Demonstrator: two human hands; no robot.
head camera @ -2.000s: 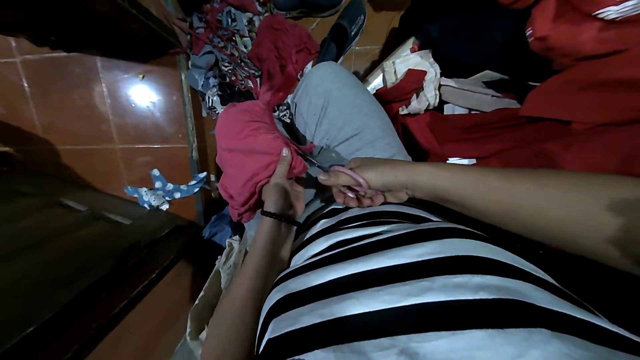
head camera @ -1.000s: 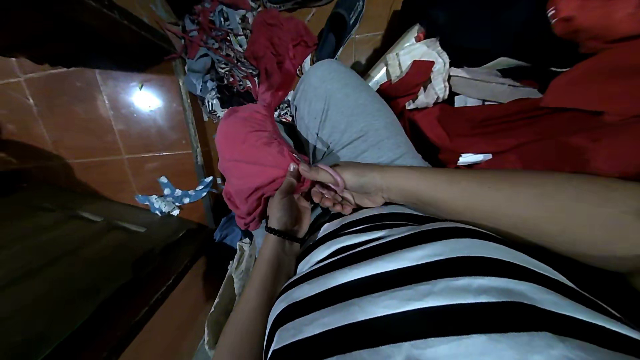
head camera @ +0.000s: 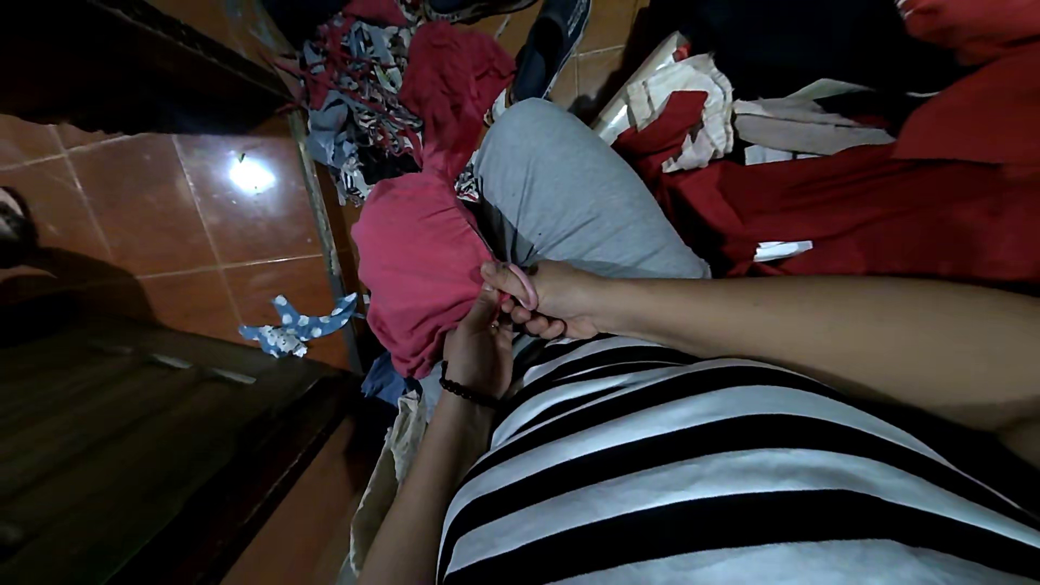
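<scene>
Pink-red cloth [head camera: 418, 260] lies bunched over my lap, beside the knee in grey trousers. My left hand [head camera: 479, 341], with a dark beaded bracelet at the wrist, pinches the cloth's right edge between thumb and fingers. Close against it, my right hand [head camera: 540, 301] holds scissors [head camera: 524, 287] by their pink handle loops; a loop shows over the fingers. The blades are hidden by the hands and the cloth. Both hands touch or nearly touch at the cloth's edge.
A heap of cut fabric strips [head camera: 361, 97] and a darker red cloth [head camera: 455, 81] lie beyond the knee. A dark shoe [head camera: 552, 45] is near them. Red fabric [head camera: 812, 203] spreads at right. A blue polka-dot scrap [head camera: 301, 325] lies left, by a dark wooden piece of furniture [head camera: 146, 414].
Two seconds ago the scissors' metal showed between the hands; now it is hidden. My right hand has come closer to my left, at the cloth's edge.
</scene>
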